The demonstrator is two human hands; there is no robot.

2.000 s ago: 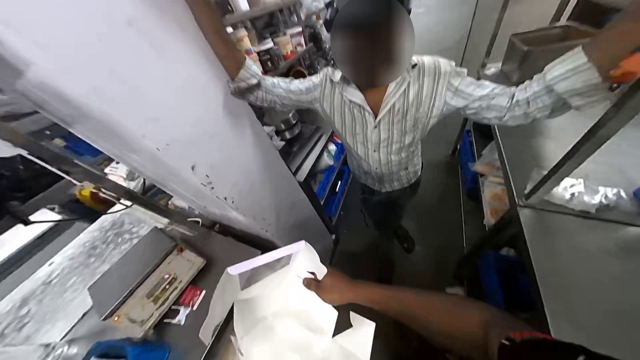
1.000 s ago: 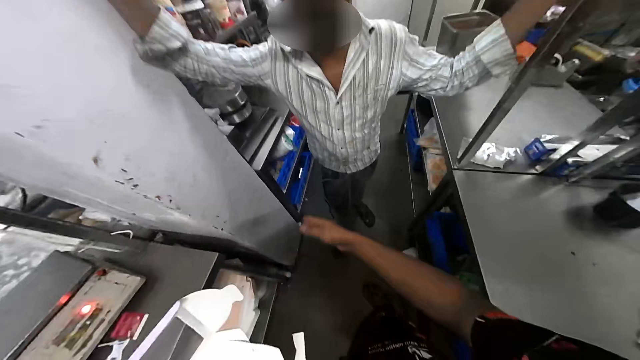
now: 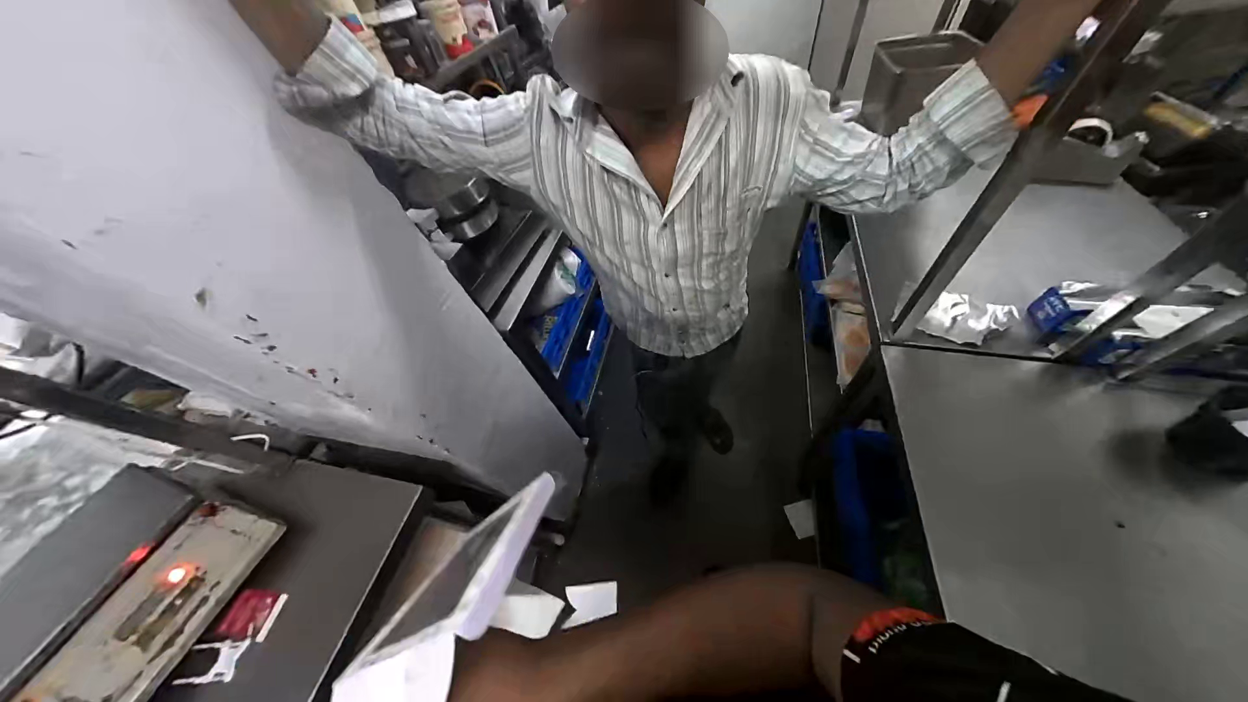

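A white paperboard box with a clear window and a pale purple edge stands tilted at the bottom centre-left, its lower part cut off by the frame. My right arm reaches in from the lower right, and my right hand is against the box's lower right side. Its fingers are hidden by the box and the frame edge, so its grip cannot be made out. White paper flaps show beside it. My left hand is out of view.
A person in a striped shirt stands in the aisle, arms spread. A white wall panel is at left, a steel counter at right. A device with a lit red lamp and a red packet lie lower left.
My right hand was at the box, then stretched out apart from it over the aisle, and is now back against it. The windowed panel has come up into view.
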